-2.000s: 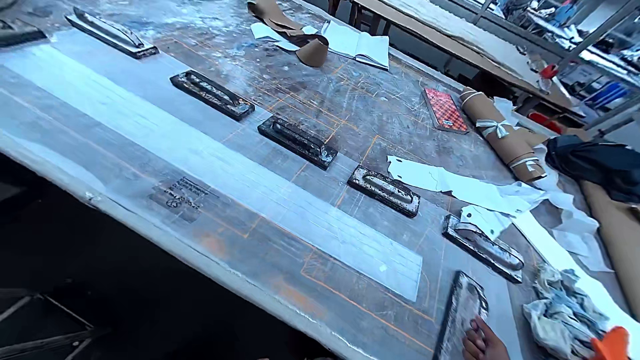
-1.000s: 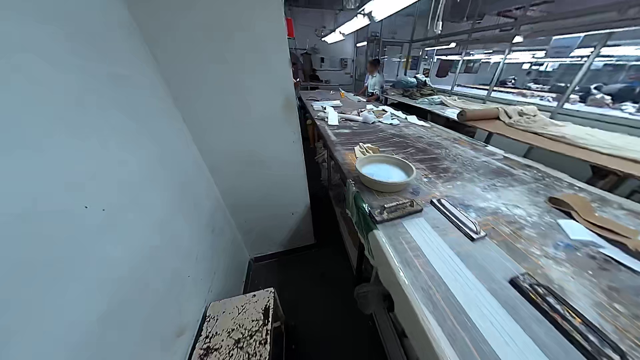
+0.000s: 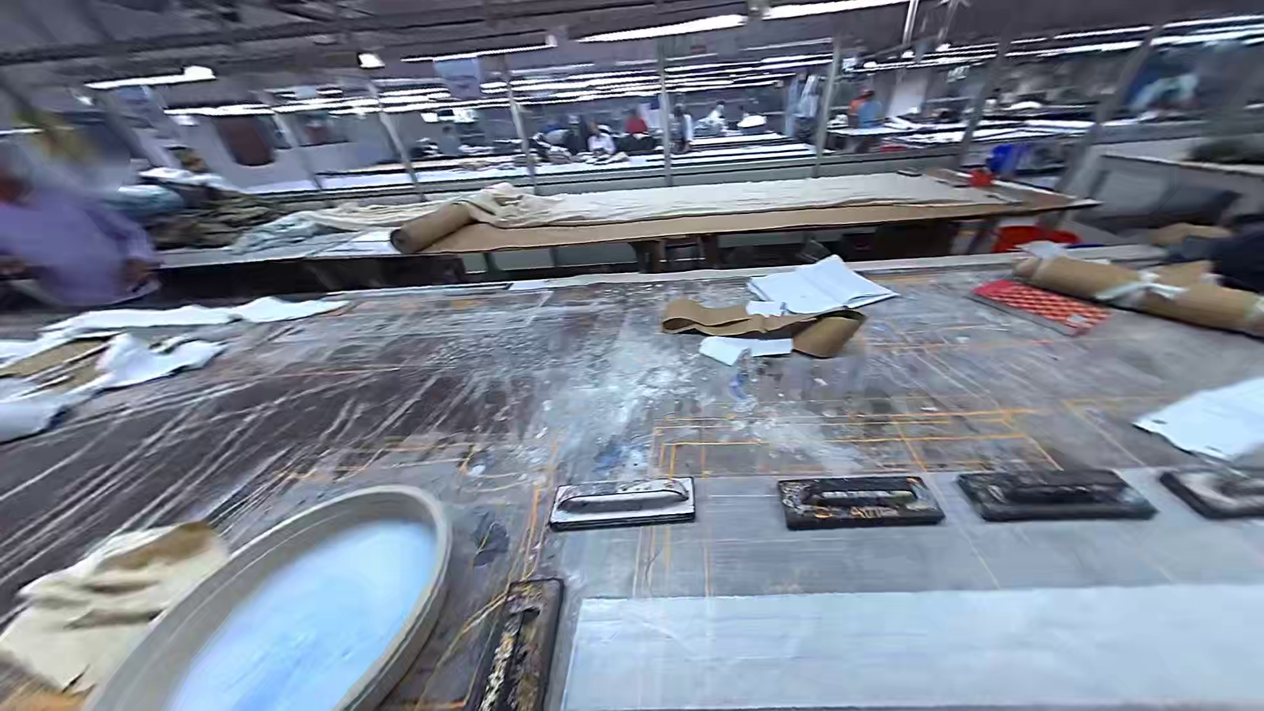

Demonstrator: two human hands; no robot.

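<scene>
Neither of my hands shows at this moment. A long white strip [image 3: 908, 647] lies flat on the worktable at the lower right. Along its far side rest several handled flat blocks, among them a pale one [image 3: 622, 502], a dark stained one [image 3: 861, 501] and a black one [image 3: 1055, 494]. Another dark block [image 3: 518, 647] lies beside the strip's left end, its near end cut off by the frame. Left of it stands a round basin [image 3: 434, 553] with light blue powder or liquid in it. A crumpled cream cloth [image 3: 109, 602] lies against the basin's left side.
Curled brown paper [image 3: 736, 318] and white sheets [image 3: 820, 286] lie mid-table. A red patterned pad [image 3: 1042, 304] and a tied brown roll [image 3: 1136, 284] are at the far right. White pieces [image 3: 1215, 420] lie nearer. A person [image 3: 74, 237] stands at the far left; another long table [image 3: 741, 212] runs behind.
The view has swung widely between frames. Two seconds ago a hand was at a handled block by the strip's right end; no hand shows now.
</scene>
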